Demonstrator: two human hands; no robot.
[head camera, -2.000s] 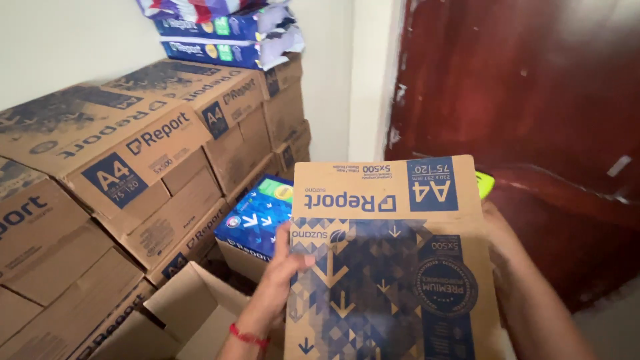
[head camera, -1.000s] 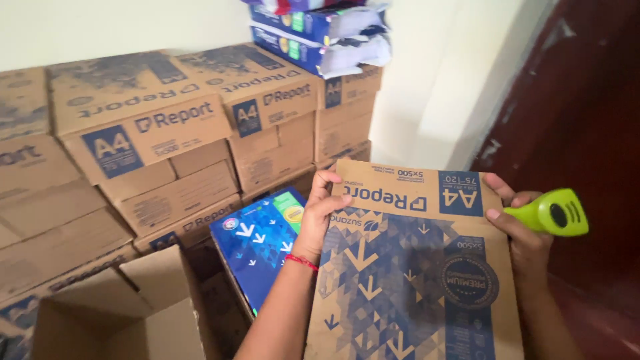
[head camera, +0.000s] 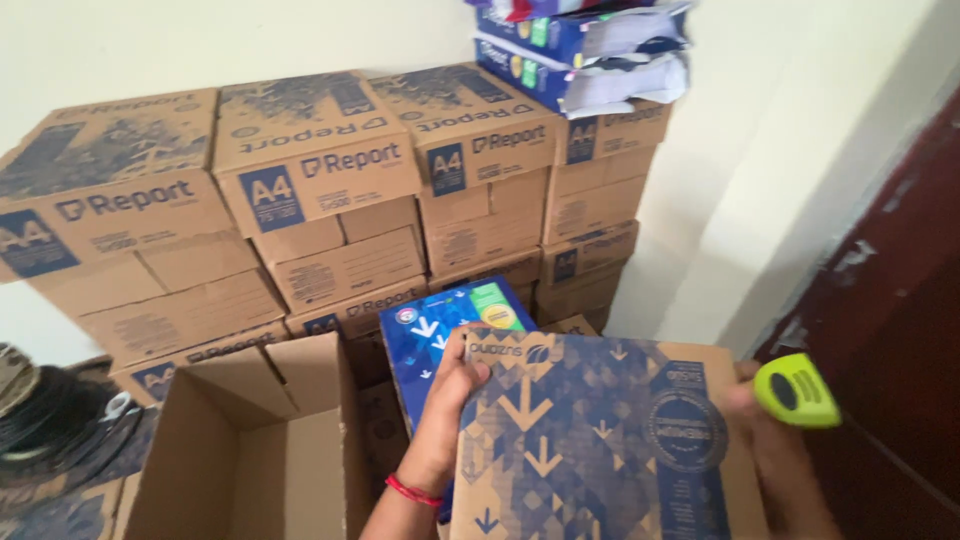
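A cardboard A4 paper carton lid or box (head camera: 592, 442), printed in blue with arrows, is held between both hands at the lower right. My left hand (head camera: 459, 375), with a red bracelet at the wrist, grips its upper left edge. My right hand (head camera: 750, 401) grips the right edge and also has a lime-green tool handle (head camera: 796, 391) at its fingers; the rest of that tool is hidden. Behind the left hand lies a blue paper ream pack (head camera: 427, 337). An open, bare-walled cardboard box (head camera: 202, 435) stands to the left, with no contents visible inside.
Stacked Report A4 cartons (head camera: 360, 172) line the wall. Torn blue ream packs (head camera: 540, 67) lie on the rear right carton. A spool of black cable (head camera: 45, 412) sits at the far left. A dark red door (head camera: 885, 330) is at the right.
The view has swung left, bringing more cartons and the cable spool into sight. Both hands have kept hold of the printed cardboard, whose upper printed flap no longer shows.
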